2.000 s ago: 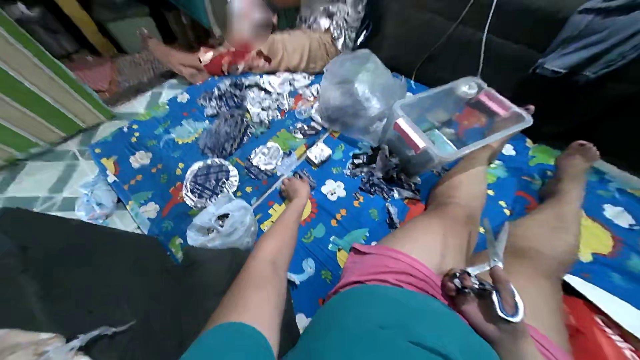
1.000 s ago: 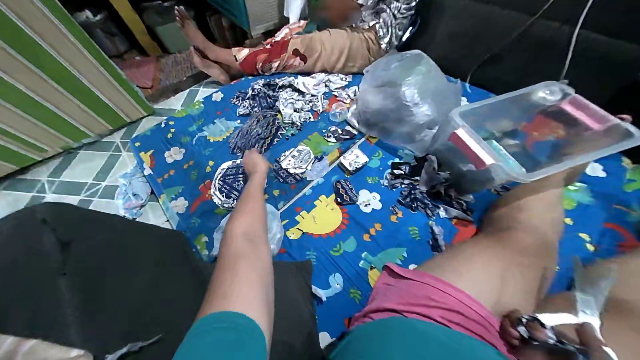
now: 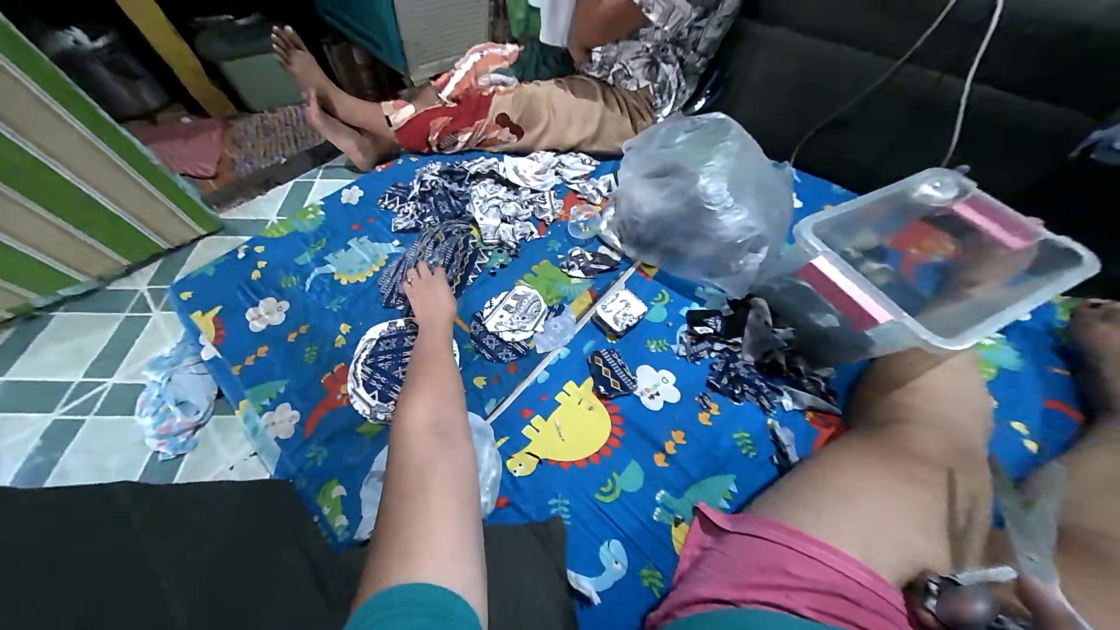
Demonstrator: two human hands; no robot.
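Note:
My left hand (image 3: 429, 293) reaches out and rests on a bunched piece of dark patterned fabric (image 3: 451, 249) on the blue dinosaur-print sheet (image 3: 542, 472); whether its fingers grip the cloth is unclear. Below that hand lies a round navy-and-white fabric piece (image 3: 376, 372), partly behind my forearm. Stacked elephant-print cut pieces (image 3: 516, 315) and a small squarish stack (image 3: 619, 312) are to its right. At the lower right my right hand (image 3: 971, 604) holds scissors (image 3: 1032, 525) over my lap, blades pointing up and blurred.
A stuffed clear plastic bag (image 3: 700, 201) stands beside a clear plastic bin (image 3: 945, 262) with pink clips. Dark scraps (image 3: 761, 359) lie by my thigh, light scraps (image 3: 516, 192) at the back. Another person's legs (image 3: 525, 114) stretch along the far edge. A thin stick (image 3: 560, 346) crosses the sheet.
My left hand has moved away from the middle of the sheet, near the stick, to the dark fabric farther left. My right hand with the scissors sits lower in view. The view has shifted.

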